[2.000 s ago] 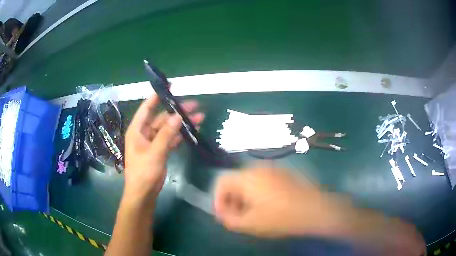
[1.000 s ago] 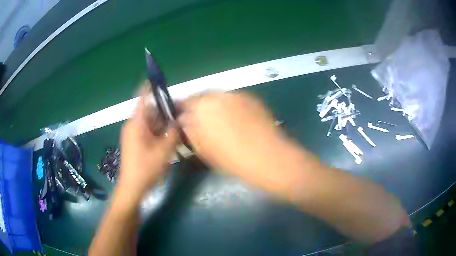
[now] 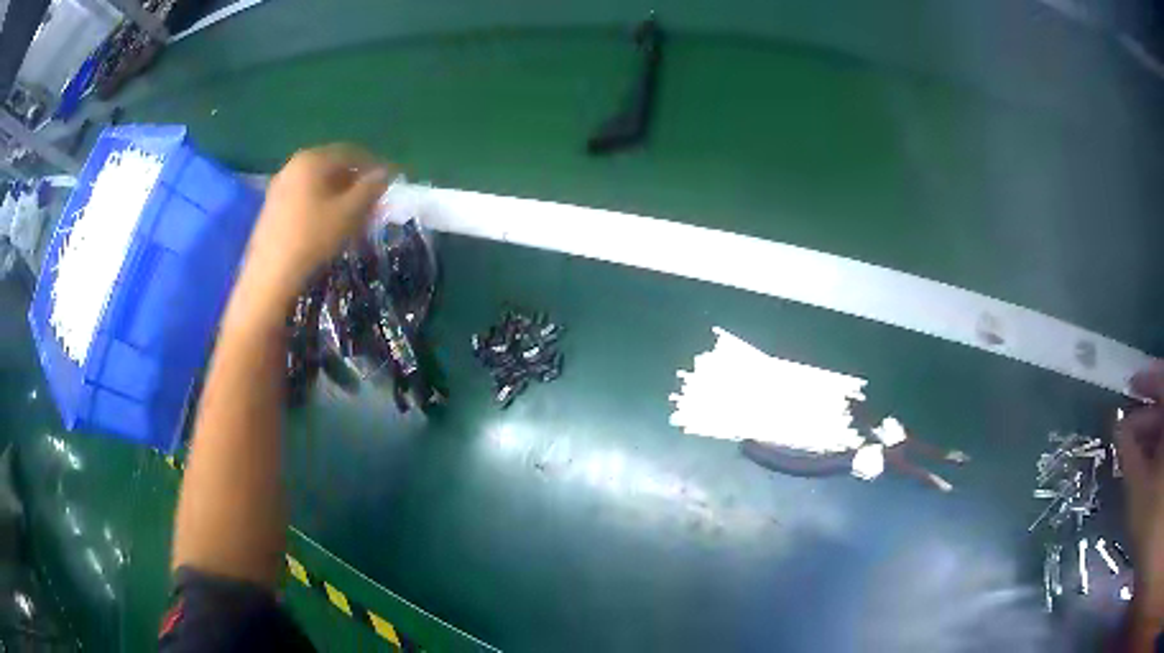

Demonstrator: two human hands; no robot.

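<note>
My left hand (image 3: 317,211) is at the upper left, over the top of the clear plastic bag (image 3: 415,236) with black housings (image 3: 383,313). Its fingertips are close together; whether they grip the bag I cannot tell. My right hand (image 3: 1145,440) is cut off by the right edge, beside the small white parts (image 3: 1072,482); its grip is hidden. A black housing (image 3: 632,96) lies alone on the green belt (image 3: 817,140). Small black parts (image 3: 520,353) lie in a heap right of the bag.
White strips (image 3: 766,393) lie stacked right of centre, with the brown-and-white tools or leads (image 3: 913,459) beside them. The blue bin (image 3: 160,313) of white strips is at left. A pale rail (image 3: 715,255) crosses behind the parts. Yellow-black tape (image 3: 338,597) marks the near edge.
The housing that was in my hands is no longer there; one now lies on the belt. My hands have moved apart, left to the bag, right to the right edge. The view has shifted left.
</note>
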